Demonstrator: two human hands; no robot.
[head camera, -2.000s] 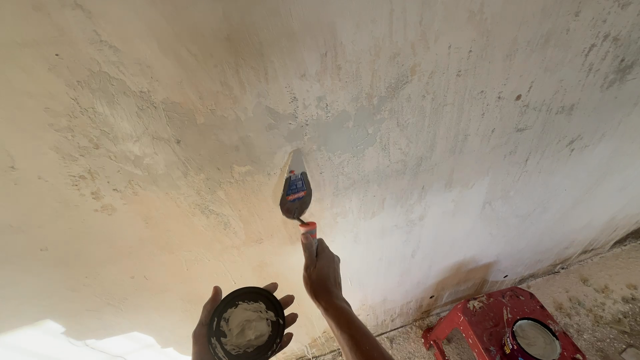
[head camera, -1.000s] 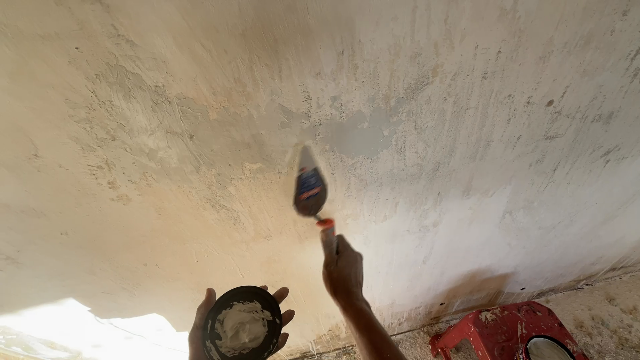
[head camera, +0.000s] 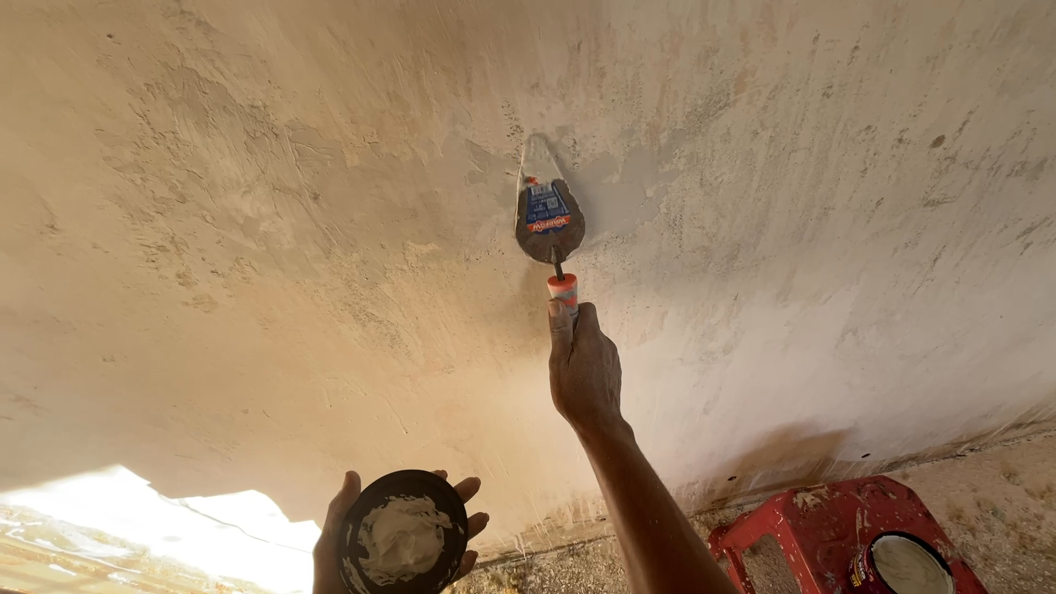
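My right hand grips the orange-and-grey handle of a pointed masonry trowel, whose blade carries a label and has pale paste toward its tip. The blade lies against or just off the stained plaster wall; which of the two cannot be told. Low in the view, my left hand holds a round black dish from below, fingers spread around its rim. Creamy off-white filler sits inside the dish and smears its wall.
At the lower right a red plastic stool, spattered with paint, bears an open can of pale paste. Rough, speckled floor runs along the foot of the wall. Bright sunlight falls at the lower left.
The trowel was blurred one second ago and now appears sharp, a little higher relative to the wall's grey patch. My left hand keeps hold of the dish. The view has shifted somewhat.
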